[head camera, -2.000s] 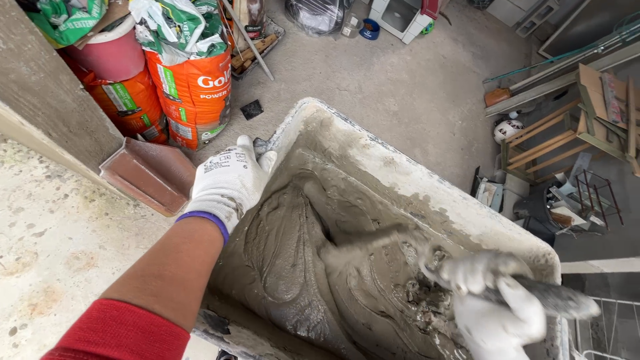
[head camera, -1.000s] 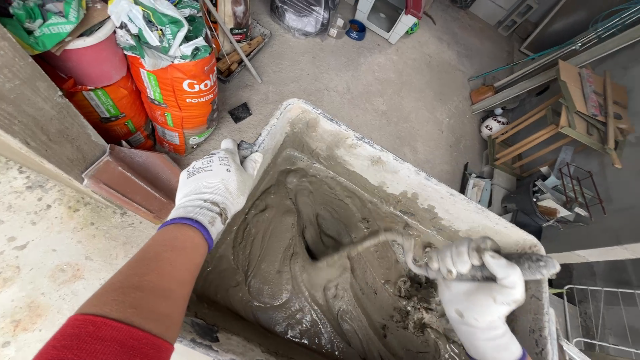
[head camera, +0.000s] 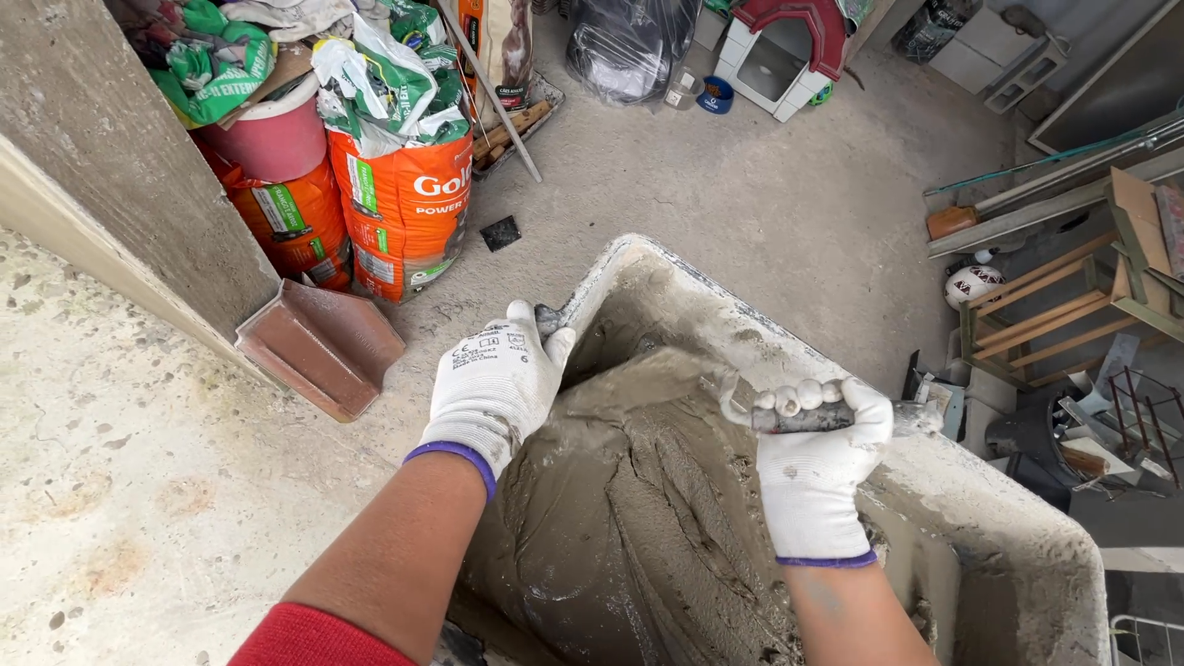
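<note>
A large mortar tub (head camera: 786, 342) with a crusted pale rim holds wet grey mortar (head camera: 629, 518). My right hand (head camera: 819, 462), in a white glove with a purple cuff, is closed around the handle of a trowel (head camera: 638, 379). The trowel's blade is coated in mortar and lies toward the tub's far left corner, over the mix. My left hand (head camera: 499, 379), gloved the same way, is at the tub's left rim near that corner, its fingers against a dark, mortar-smeared piece on the edge; the grip is partly hidden.
Orange printed bags (head camera: 402, 213), a pink bucket (head camera: 277, 134) and a reddish-brown clay piece (head camera: 319, 347) stand at the left beside a concrete post (head camera: 139, 157). Behind are a blue bowl (head camera: 715, 94) and a small pet house (head camera: 777, 60). A wooden frame (head camera: 1045, 305) and scrap lie at the right.
My right hand has moved the trowel toward the tub's far left corner, and the mortar surface has changed shape. My left hand has stayed at the rim.
</note>
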